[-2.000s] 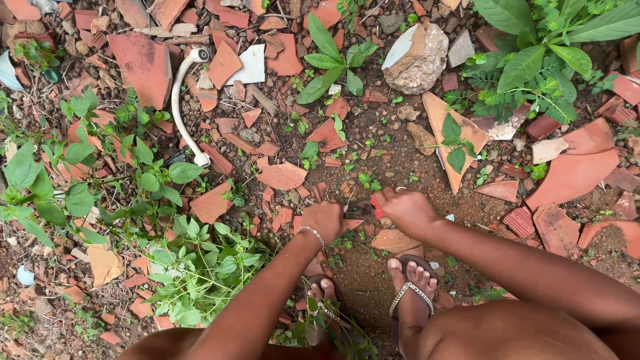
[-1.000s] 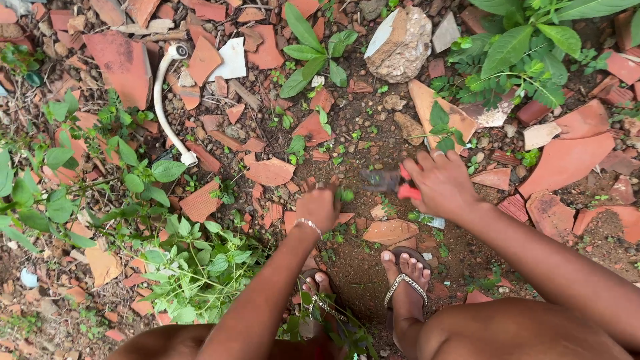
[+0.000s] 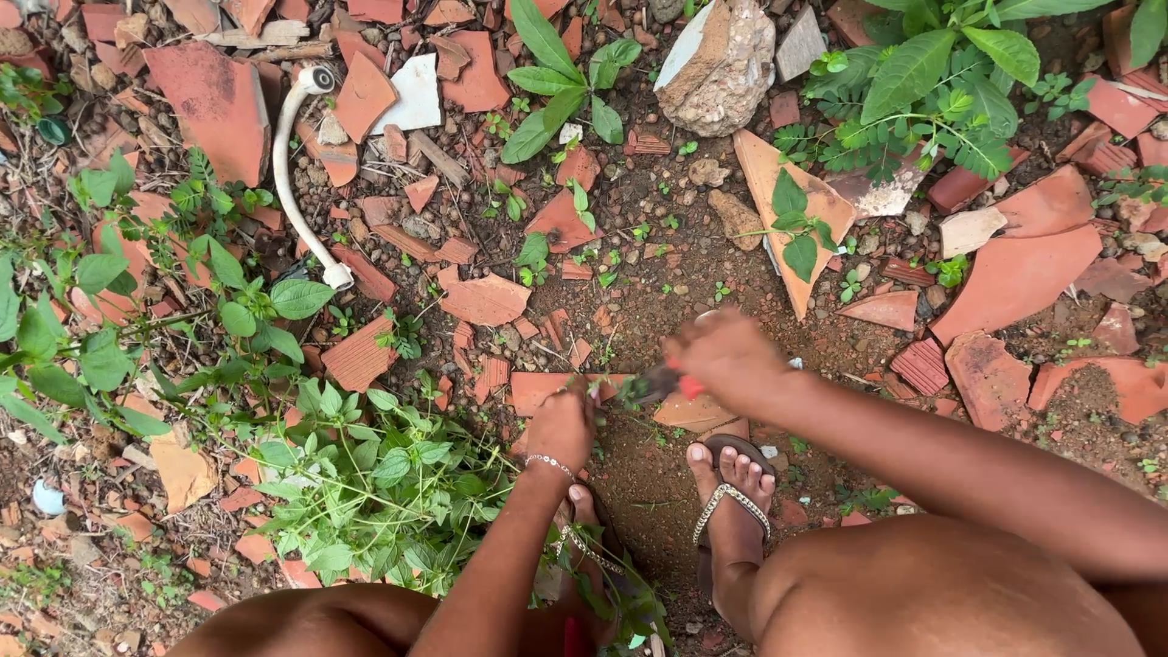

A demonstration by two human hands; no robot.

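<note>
My right hand (image 3: 730, 360), blurred by motion, is closed around the red handle of a dark-bladed hand tool (image 3: 659, 383), probably pruning shears. The blade points left toward my left hand (image 3: 561, 424), which wears a bracelet and has its fingers curled at a small green sprig (image 3: 625, 391). Whether the sprig is in those fingers or only beside them I cannot tell. Under and beside the left fingers lies a flat strip of terracotta tile (image 3: 538, 391). A leafy green heap of cut or growing stems (image 3: 392, 465) is left of my left wrist.
Broken terracotta tiles (image 3: 1017, 278) and gravel cover the ground. A white curved pipe (image 3: 290, 173) lies at upper left, a large rock (image 3: 721, 68) at top centre. Leafy plants (image 3: 931, 82) grow at upper right. My sandalled feet (image 3: 735, 511) are just below the hands.
A second ago the tool showed apart from my left hand, its blades pointing left; now it is lower and nearer that hand. Two seconds ago both hands were close together.
</note>
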